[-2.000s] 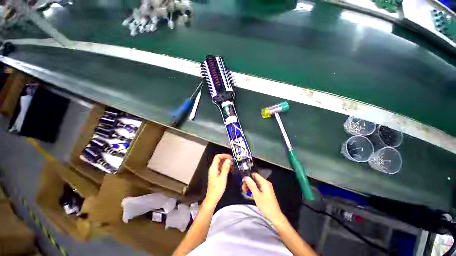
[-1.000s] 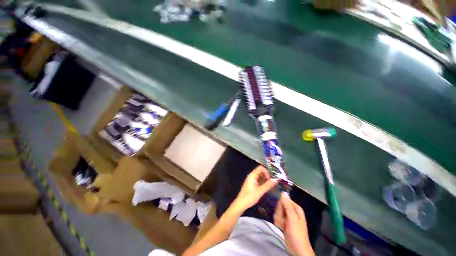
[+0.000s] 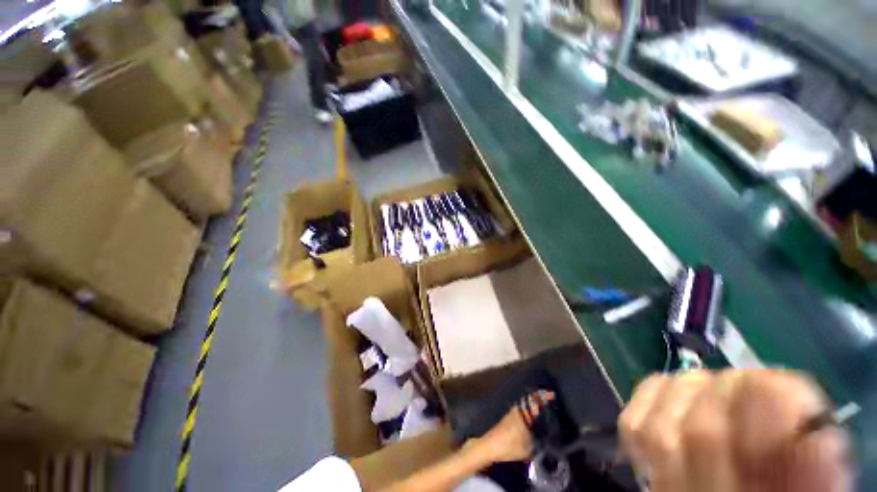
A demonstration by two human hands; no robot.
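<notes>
The hot air brush [image 3: 696, 309] lies on the green bench at the right, its bristled barrel and a little of the part below in view. My right hand [image 3: 736, 432], large and blurred, is curled in front of its lower part; what it holds is hidden. My left hand [image 3: 510, 434] is low at the bench edge, fingers closed around a black thing [image 3: 546, 421], blurred, possibly the cord. A blue-handled screwdriver [image 3: 601, 296] and a white strip [image 3: 628, 308] lie left of the barrel.
Open cartons stand left of the bench: one with brushes [image 3: 438, 223], one with a pale sheet [image 3: 471, 327], one with white wrap [image 3: 389, 360]. A black crate [image 3: 380, 120] stands farther off. Stacked cartons [image 3: 87, 221] line the aisle. Whitish parts [image 3: 630, 125] lie on the belt.
The view has swung left towards the aisle. My hands have moved apart: the left is low by the cartons, the right is raised close to the camera. The cups have left the view.
</notes>
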